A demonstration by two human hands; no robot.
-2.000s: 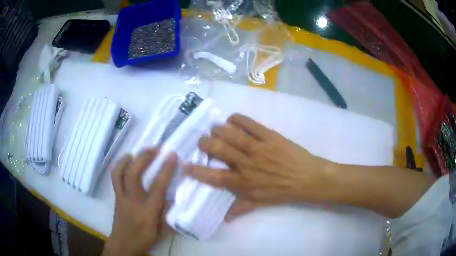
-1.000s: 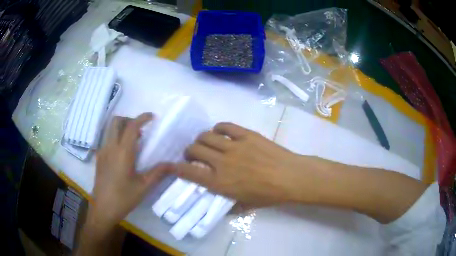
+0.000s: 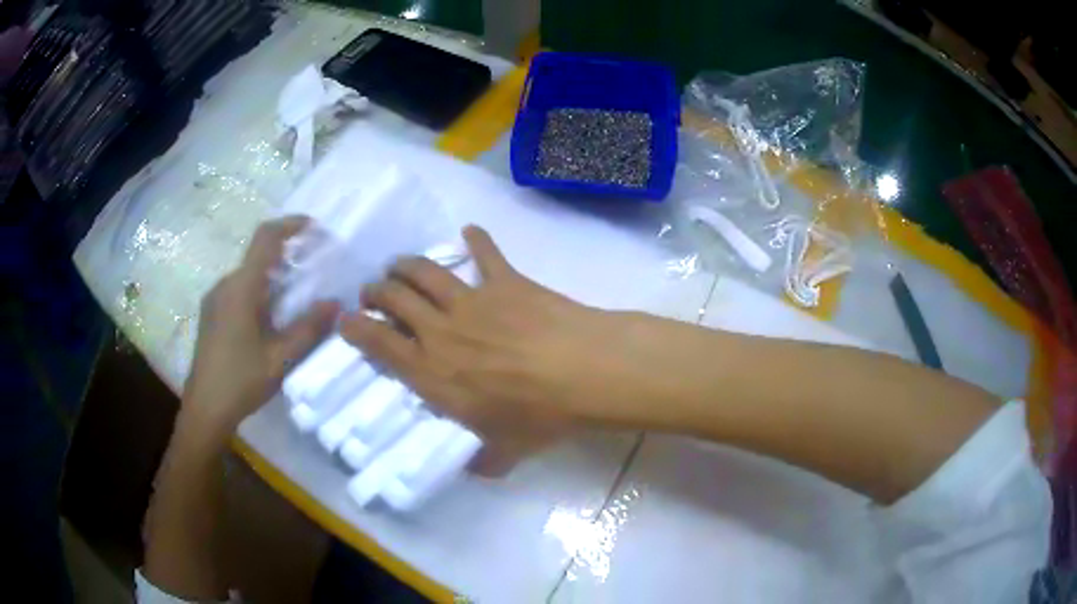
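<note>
Several white shells [image 3: 376, 427] are bunched side by side in front of me, with their near ends showing below my right hand. My right hand [image 3: 472, 336] lies over the bunch with its fingers curled round it. My left hand [image 3: 254, 313] is at the left, thumb and fingers round the blurred white shells [image 3: 372, 224] at the bunch's upper left. The blur and my fingers hide how the shells touch each other and where their boards are.
A blue tray [image 3: 599, 127] of small grey screws stands at the far side. A black rectangle, maybe a phone [image 3: 408, 77], lies left of it. A clear bag [image 3: 779, 106], white straps [image 3: 815, 266], a dark flat strip [image 3: 914, 316] and red film [image 3: 1010, 230] lie to the right.
The view has turned left. The separate shells at the left are no longer seen standing apart; more shells are bunched between my hands. Both hands have moved left across the sheet.
</note>
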